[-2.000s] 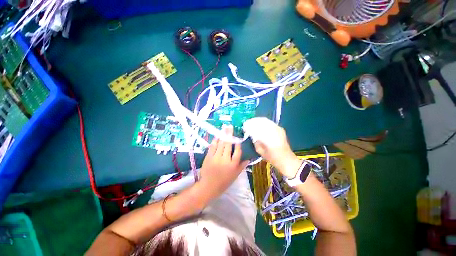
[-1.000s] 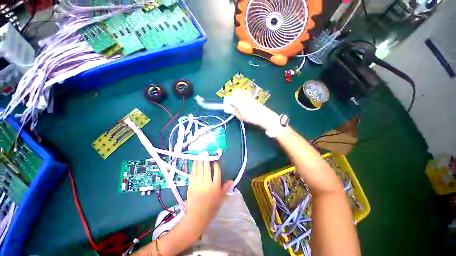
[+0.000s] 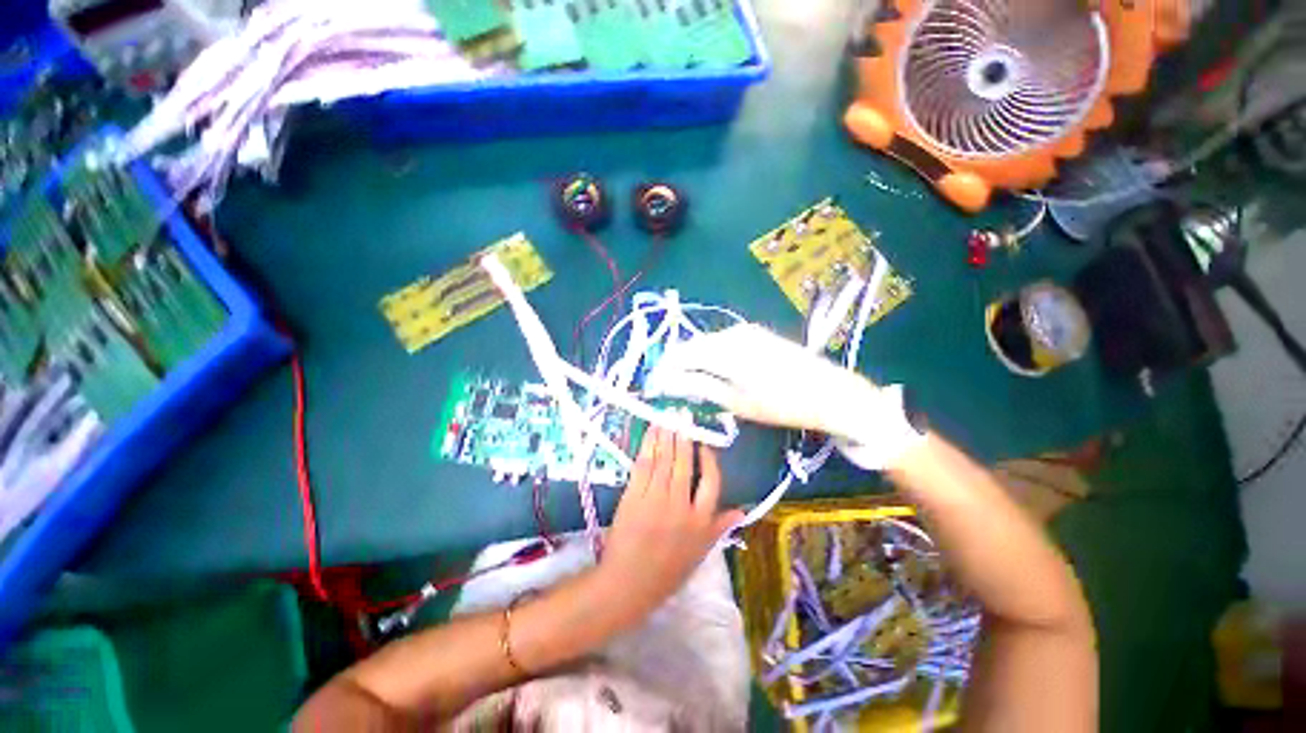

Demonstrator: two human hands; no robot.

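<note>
The green main board [image 3: 509, 427] lies at the bench centre, with white ribbon cables [image 3: 570, 415] crossing it. My left hand [image 3: 663, 504] rests at the board's right end, fingertips at the cables; whether it grips anything is unclear. My right hand [image 3: 752, 375], washed out by glare, reaches over the smaller connector board and the looping cables; its fingertips' hold cannot be made out. A slim yellow board [image 3: 466, 291] with one ribbon attached lies at the left. A yellow key board [image 3: 819, 261] with white cables lies at the right. Two black speakers [image 3: 580, 201] on thin red wires lie behind.
Blue trays of green boards stand at the back [image 3: 573, 103] and left [image 3: 244, 308]. An orange fan [image 3: 988, 79], a wire reel [image 3: 1037, 328] and a black device [image 3: 1157, 291] are at the right. A yellow basket [image 3: 766, 551] of cabled boards is below the bench. A red wire [image 3: 304, 444] runs at the left.
My right hand has moved from the yellow key board back to the connector board and cables. My left hand stays near the main board's right end. The camera view has shifted.
</note>
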